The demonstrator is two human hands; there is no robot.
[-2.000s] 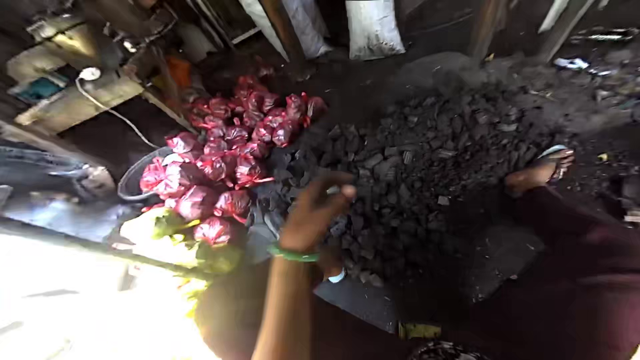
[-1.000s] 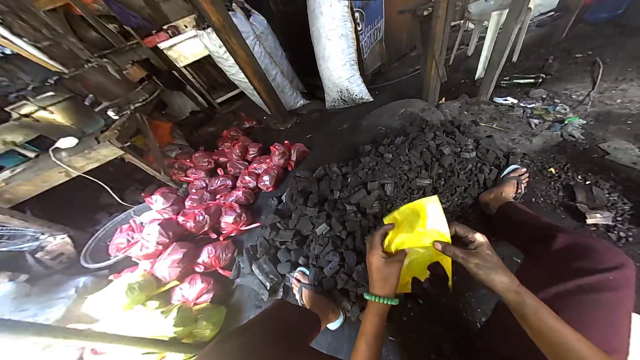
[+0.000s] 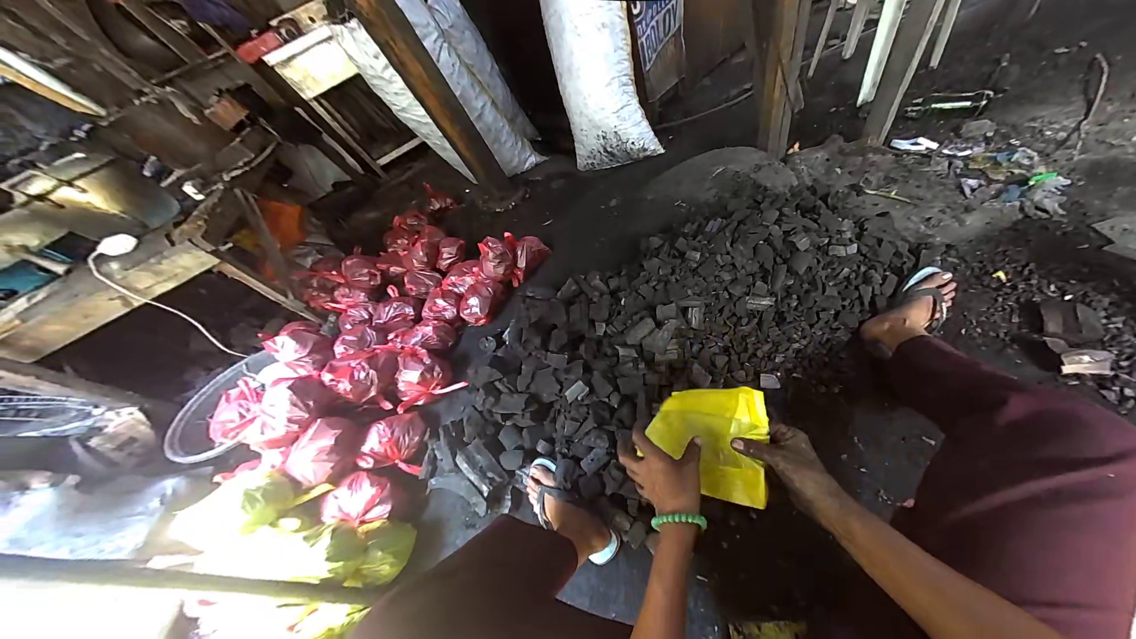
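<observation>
Between my legs I hold a flat yellow plastic bag [image 3: 723, 435] above the near edge of a charcoal heap [image 3: 710, 293]. My left hand [image 3: 666, 470], with a green bead bracelet at the wrist, has its thumb over the bag's left side and its fingers behind it. The bag's right edge is pinched between thumb and fingers of my right hand [image 3: 785, 457]. Left of the charcoal sit many tied red plastic bags [image 3: 390, 319] with dark contents. Tied yellow-green bags [image 3: 373, 555] lie nearer, in bright light.
A round grey basin [image 3: 191, 426] stands under some red bags. White sacks [image 3: 603, 98] lean behind wooden posts [image 3: 772, 80]. My sandalled feet [image 3: 564, 510] flank the charcoal. A wooden bench [image 3: 106, 293] with a white cord is at left, and litter [image 3: 1021, 177] lies far right.
Two seconds ago one hand was over the charcoal without the yellow bag in view; one second ago both hands held it. Since then the bag's lower edge looks straighter.
</observation>
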